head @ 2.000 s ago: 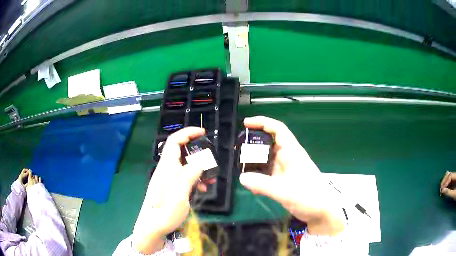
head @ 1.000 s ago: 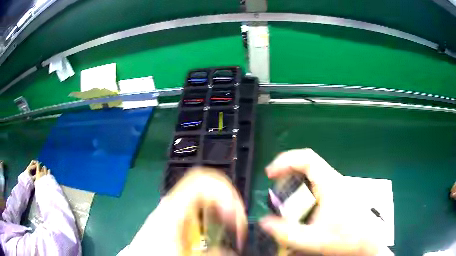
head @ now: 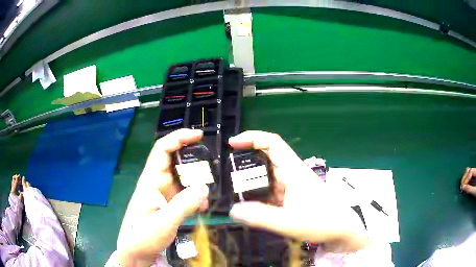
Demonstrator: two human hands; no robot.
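Note:
My left hand point(head: 166, 195) holds a smartwatch point(head: 194, 168) between thumb and fingers; its lit screen shows a white block. My right hand point(head: 292, 195) holds a second smartwatch point(head: 249, 176) beside it, also lit with a white block and dark text. Both are held over the lower part of the stacked trays point(head: 230, 107), whose upper tray has filled pockets with thin blue, red and yellow lines. The near tray point(head: 240, 242) lies at the bottom edge, partly blurred, with a white-lit unit point(head: 186, 248) at its left.
A blue mat point(head: 75, 159) lies at left, near a neighbour's hands and sleeves point(head: 44, 224). A paper sheet point(head: 383, 193) with a short dark piece point(head: 379, 208) lies at right, beside a pink device point(head: 317, 168). Another person's hand point(head: 468, 181) shows at the right edge.
One second ago my left hand was low and blurred, and my right hand held a watch farther right. Now both hands hold watches up side by side, and the view has shifted.

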